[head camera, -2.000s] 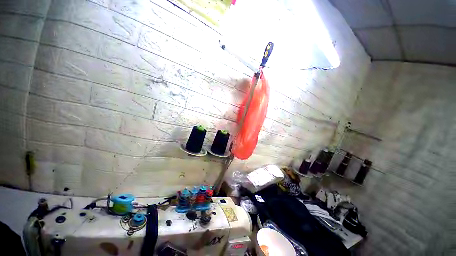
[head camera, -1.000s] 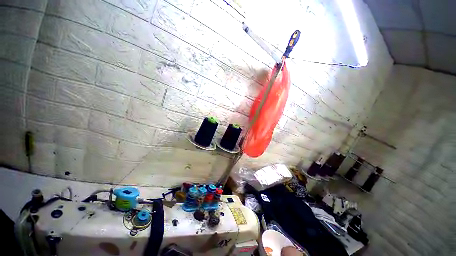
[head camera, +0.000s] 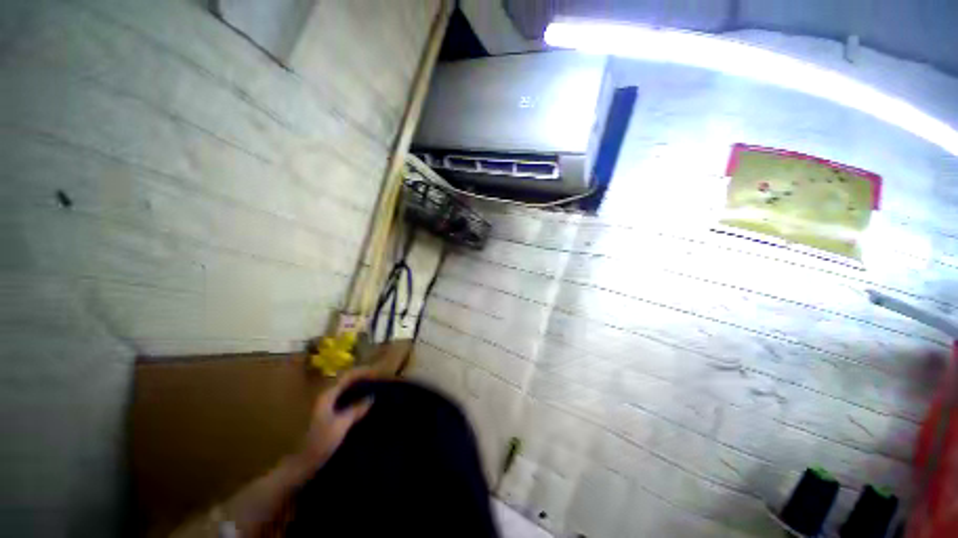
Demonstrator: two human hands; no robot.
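Observation:
My left hand (head camera: 338, 416) is raised at the lower left, blurred, with the forearm coming in from the bottom edge. Its fingers grip the top left edge of a black or very dark cloth (head camera: 404, 473), which hangs down out of the bottom of the picture. The cloth hides part of the hand. My right hand is not in view. The sewing machine is out of the picture.
A brown cardboard guard (head camera: 226, 431) stands behind the hand, with a yellow socket or plug (head camera: 334, 355) above it. A screwdriver (head camera: 511, 454) is on the wall. Two black thread cones (head camera: 809, 498) are at lower right. An air conditioner (head camera: 509, 116) is above.
The view has swung left and up, so the machine has left the picture and the cones sit at lower right. My left hand with the raised dark cloth has come into view.

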